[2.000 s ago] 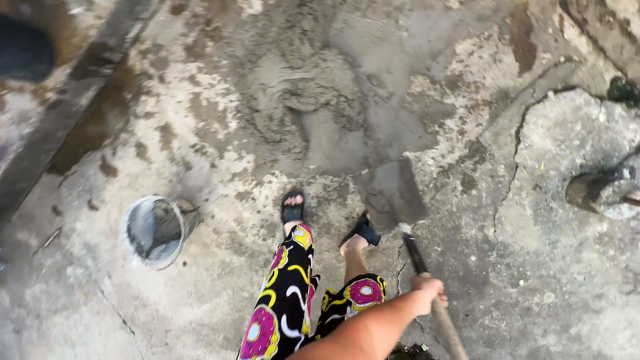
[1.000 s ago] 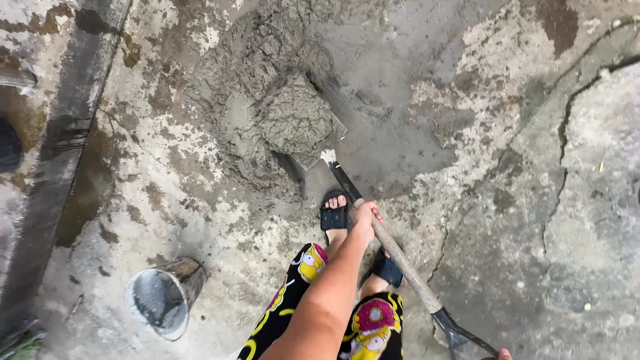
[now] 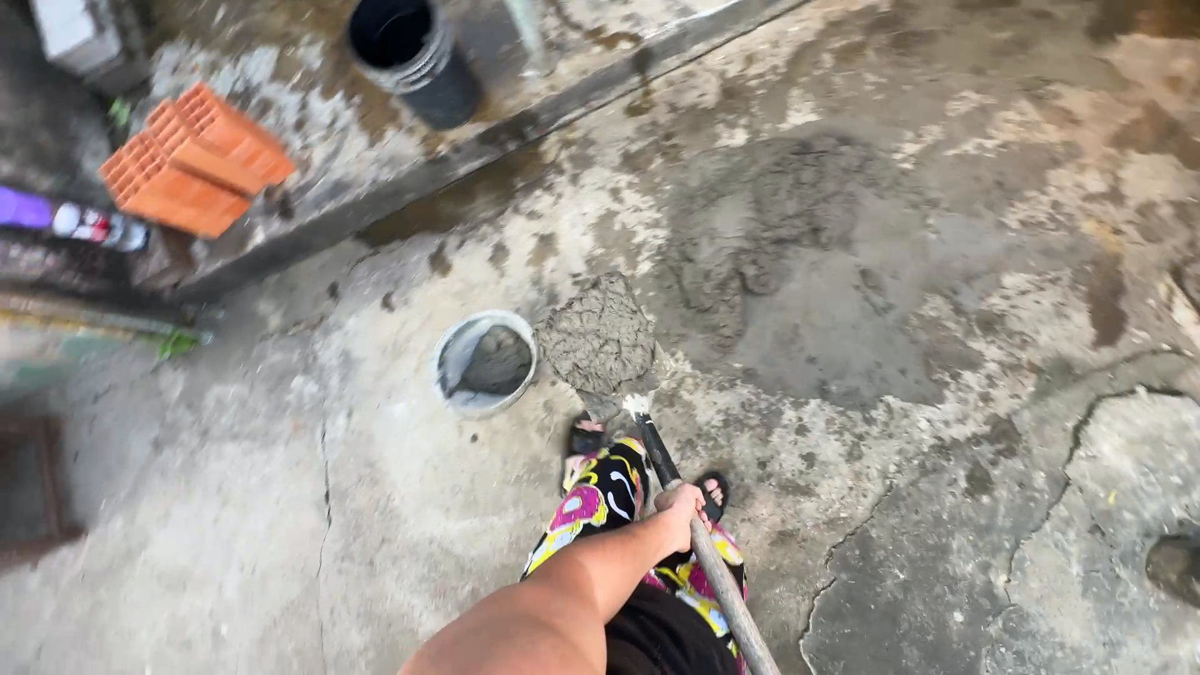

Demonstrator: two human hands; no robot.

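My left hand [image 3: 682,508] grips the wooden shaft of a shovel [image 3: 727,591], close to its black socket. Wet mortar [image 3: 600,336] is heaped on the shovel's blade, which is held just right of a bucket [image 3: 532,361] whose bottom holds some grey mortar. The shaft runs down past the lower edge of the view, and my right hand is out of sight. A larger pile of wet mortar [image 3: 797,202] lies spread on the concrete floor to the upper right.
My sandalled feet stand just below the blade. A raised concrete edge [image 3: 459,167] crosses the upper left; beyond it are orange hollow bricks [image 3: 197,164] and a black bucket [image 3: 445,89]. Cracks run through the floor at the lower right.
The loaded shovel has moved left from the mortar pile to beside the bucket. Two seconds ago its blade was bare. The view has swung to the left.
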